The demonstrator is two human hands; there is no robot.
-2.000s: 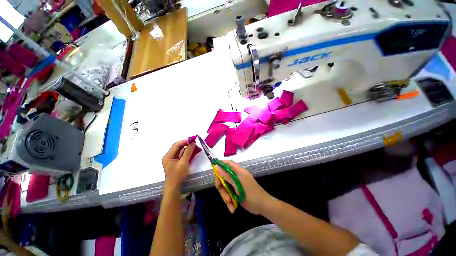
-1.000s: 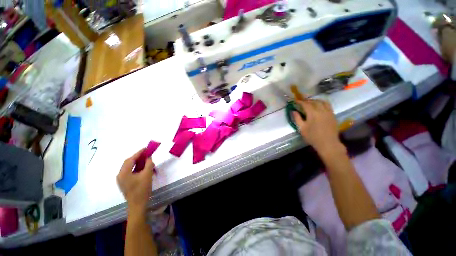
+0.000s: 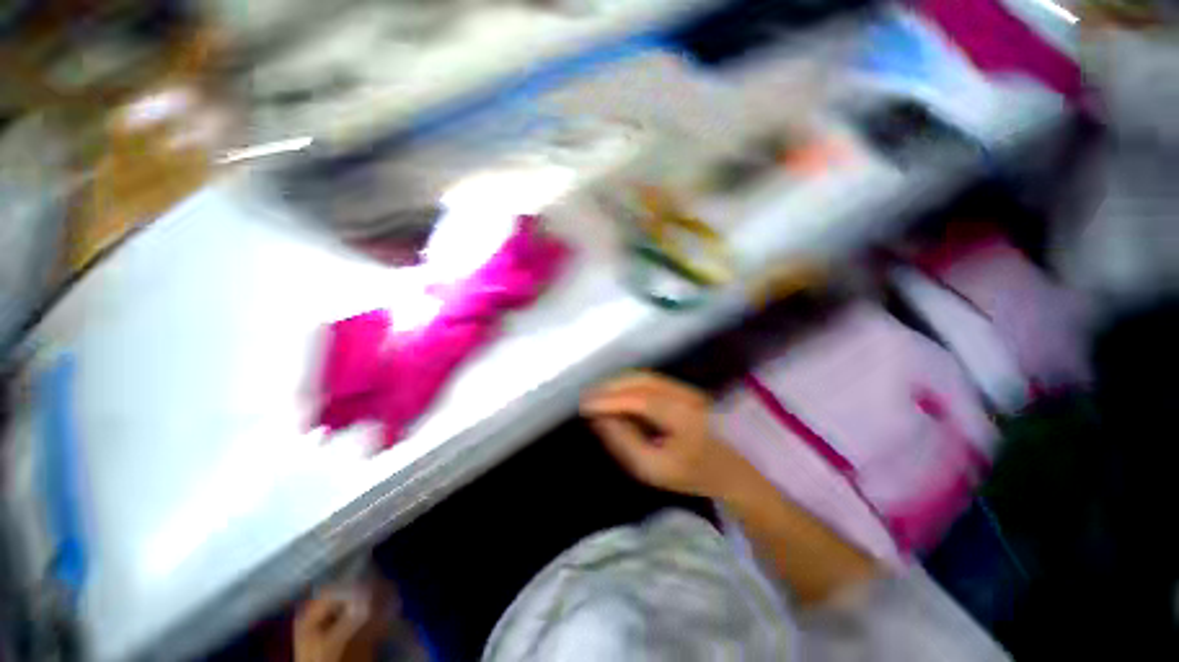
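Observation:
The view is strongly blurred. A pile of small magenta pieces lies on the white table, in front of the sewing machine's bright needle area. The scissors, with green and yellow handle loops, lie on the table to the right of the pile. My right hand is just below the table's front edge, fingers curled, with nothing visible in it. My left hand is low at the bottom edge of the picture, partly cut off and blurred; whether it holds anything cannot be told.
The white sewing machine stands behind the pile. Pale pink garment pieces with magenta strips are heaped right of my lap, below the table edge. Blue tape is at the table's left. An orange item lies right of the scissors.
My right hand has let go of the scissors and moved back off the table. My left hand has dropped below the table edge. The view has swung right and blurred.

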